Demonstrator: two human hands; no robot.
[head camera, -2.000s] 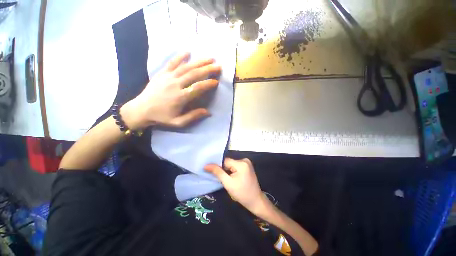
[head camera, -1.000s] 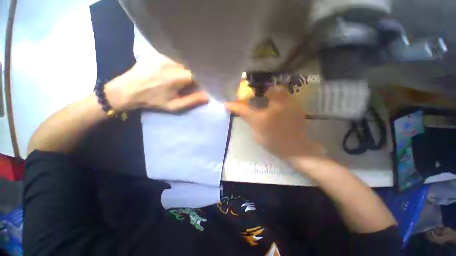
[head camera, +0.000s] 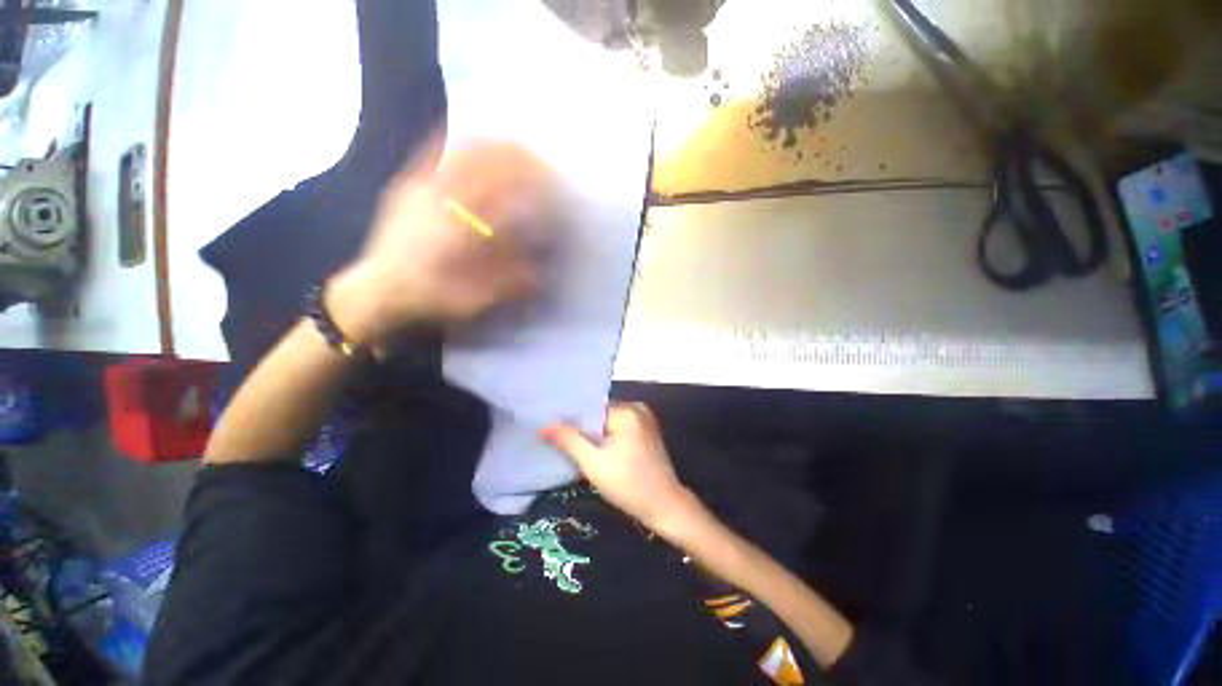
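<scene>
A pale blue-grey fabric piece (head camera: 570, 302) lies over a dark fabric panel (head camera: 395, 87), under the presser foot area (head camera: 646, 56) at the top, and hangs down over the lap. My left hand (head camera: 469, 248), blurred, is over the middle of the pale piece; whether it touches the cloth cannot be told. My right hand (head camera: 623, 462) pinches the right edge of the pale piece between thumb and fingers, just below the table's front edge. The needle itself is lost in the bright lamp glare.
Fabric shears (head camera: 1025, 215) lie on the machine table at the right, beside a lit smartphone (head camera: 1166, 268). Dark specks (head camera: 804, 101) lie on the yellow-brown bed. A red box (head camera: 158, 409) is below left, a blue basket (head camera: 1166, 576) below right.
The view has shifted, uncovering the needle area. My right hand has moved from near the needle down to the fabric's lower right edge. More of the dark panel shows at the left.
</scene>
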